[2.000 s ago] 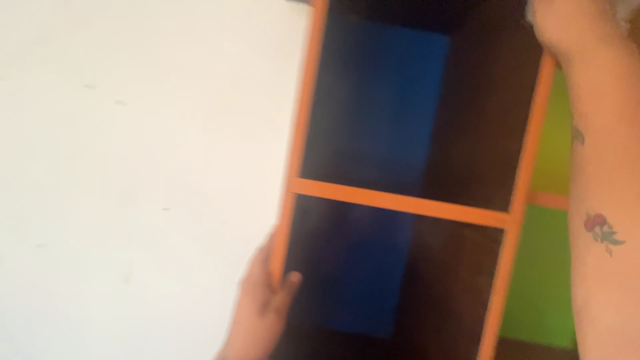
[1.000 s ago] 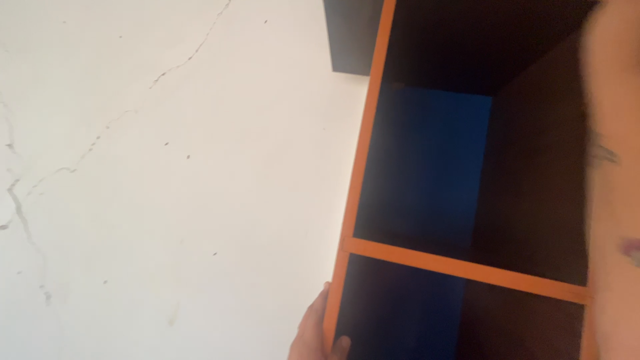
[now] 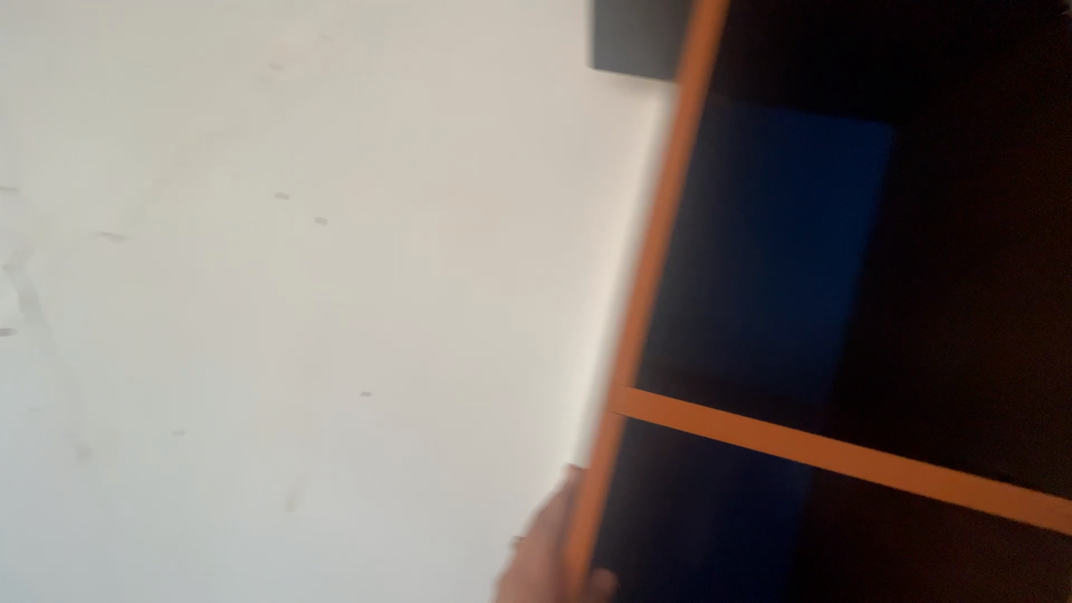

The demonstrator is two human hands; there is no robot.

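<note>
A dark shelf unit [image 3: 837, 448] with orange front edges and a blue back panel [image 3: 787, 251] fills the right side of the view, leaning at a slant. Near the bottom, my left hand [image 3: 544, 544] grips its left orange-edged side panel, the fingers outside and the thumb tip showing on the inner side. One orange-edged shelf divides two open compartments. The insides are very dark, and no contents can be made out. My right hand is out of view.
A white wall [image 3: 335, 318] with small marks and a faint crack spans the left side. Behind the unit's upper left edge, the corner of a dark grey box-like object [image 3: 638, 38] sticks out against the wall.
My right forearm, seen at the right edge before, has gone out of view. My left hand keeps its hold on the side panel. The view has shifted, and the green panel at right no longer shows.
</note>
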